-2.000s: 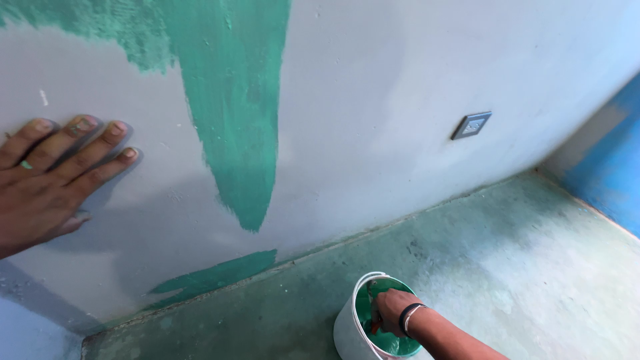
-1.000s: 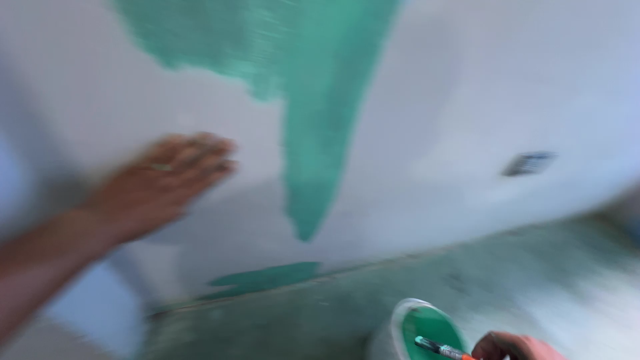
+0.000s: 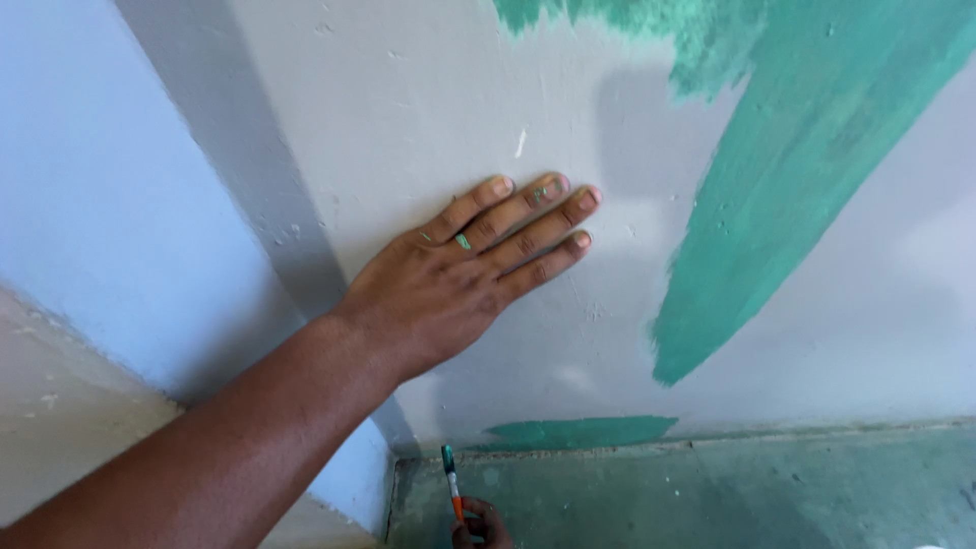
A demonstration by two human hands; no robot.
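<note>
My left hand (image 3: 465, 267) lies flat against the grey wall (image 3: 427, 99), fingers spread, with green paint specks on its fingers. At the bottom, my right hand (image 3: 482, 524) grips the orange handle of a small paintbrush (image 3: 455, 484), its bristles up and coated in green paint. The bristles appear near the base of the wall, left of a low green painted strip (image 3: 583, 432); whether they touch the wall I cannot tell. A large green painted patch (image 3: 770, 198) tapers downward at the right of my left hand.
The greenish floor (image 3: 686, 496) meets the wall along a rough edge. At the left, the wall turns a corner into a light blue surface (image 3: 130, 183), with a beige surface (image 3: 69, 396) below it.
My right hand has come out of the white paint bucket with the brush and moved left, toward the wall corner. The view has swung left, and the bucket has left it.
</note>
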